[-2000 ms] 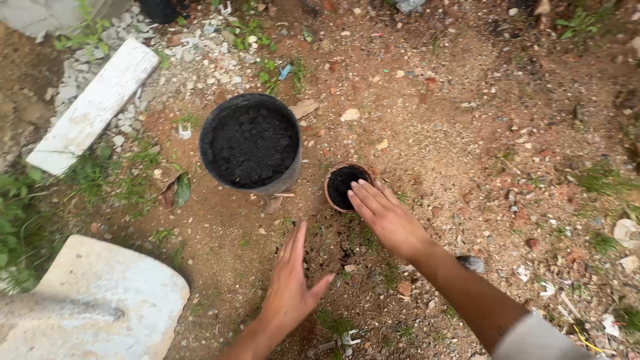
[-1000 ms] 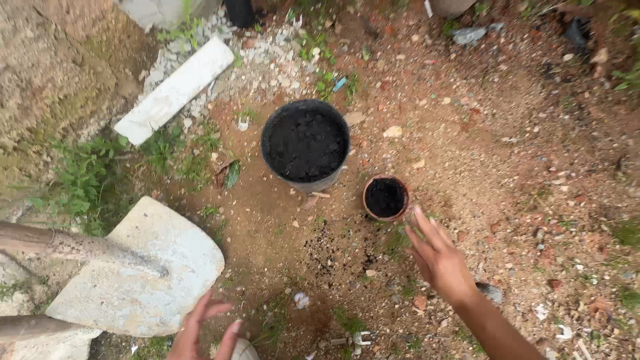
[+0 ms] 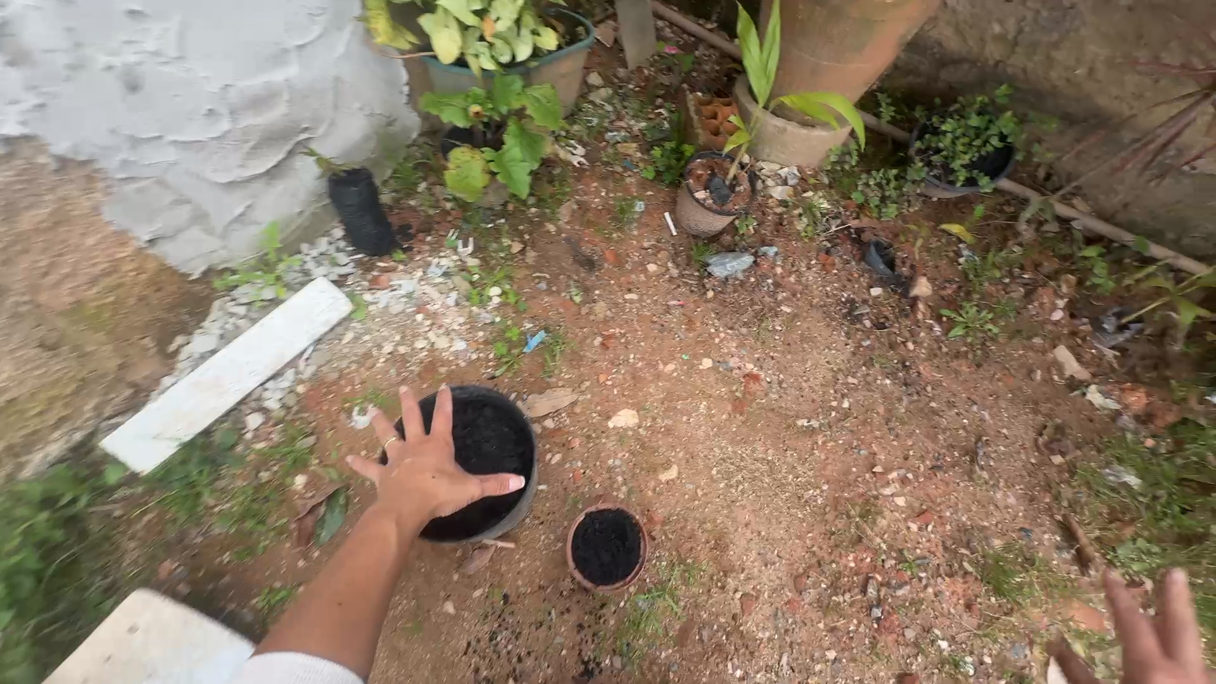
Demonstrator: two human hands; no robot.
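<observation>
My left hand (image 3: 427,470), a ring on one finger, is spread over the large black pot (image 3: 528,475) of dark soil. Its fingers are apart and hold nothing; whether they touch the pot or soil I cannot tell. Just right of that pot, the small terracotta-coloured pot (image 3: 608,548) stands upright on the ground, filled with dark soil. At the lower right edge, my right hand (image 3: 1140,627) is partly in view, fingers apart, away from both pots. Dark crumbs of soil lie on the ground below the pots.
A white board (image 3: 228,375) lies at the left, above a shovel blade (image 3: 142,646) at the lower left edge. Further back stand a black plant bag (image 3: 361,211), a ribbed pot (image 3: 705,211) with a seedling, a large planter (image 3: 560,76) and a potted leafy plant (image 3: 964,157) near the walls.
My left hand has moved over the large black pot. My right hand, at the small pot's rim two seconds ago, is now far to its right. The view has tilted up.
</observation>
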